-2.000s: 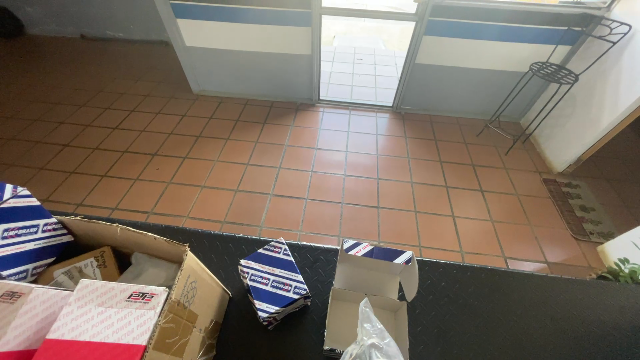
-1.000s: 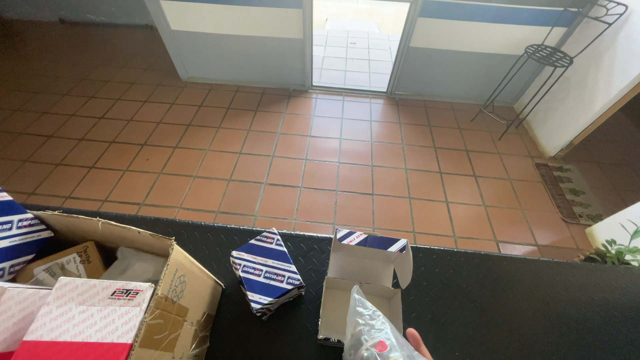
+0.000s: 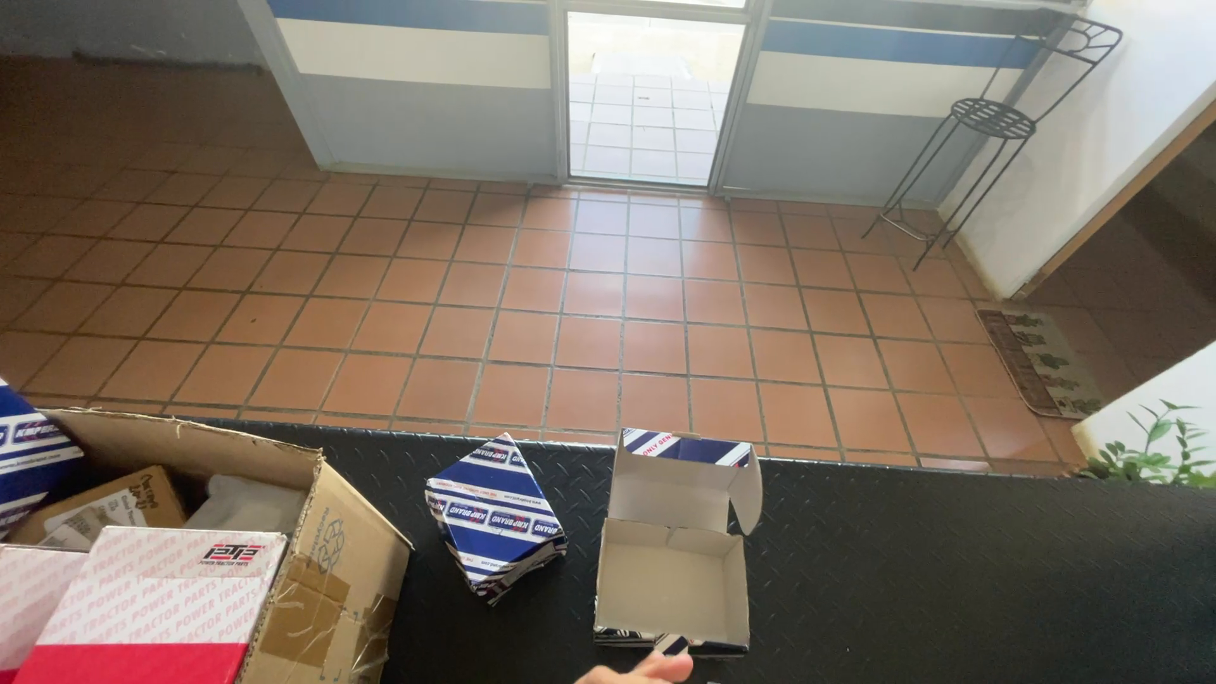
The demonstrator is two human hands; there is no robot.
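At the bottom edge of the head view, part of one hand shows, its fingertips close to the front wall of an open cardboard box (image 3: 676, 581). I take it for my left hand (image 3: 638, 671); what it holds, if anything, is out of view. The small box has its lid raised and nothing inside, with blue and white print on the outside. To its left stands a closed blue-and-white striped carton (image 3: 496, 513) with dented edges. My right hand is not in view.
A large cardboard box (image 3: 347, 560) at the left holds a red-and-white box (image 3: 166, 594), a brown carton (image 3: 104, 508) and a plastic-wrapped item (image 3: 247, 505). The black textured counter (image 3: 912, 570) ends before the tiled floor. A plant (image 3: 1154, 446) stands at right.
The clear plastic bag, earlier at the front of the open box, has left the view. A hand at its right side one second ago is gone there; fingers now show at the bottom edge.
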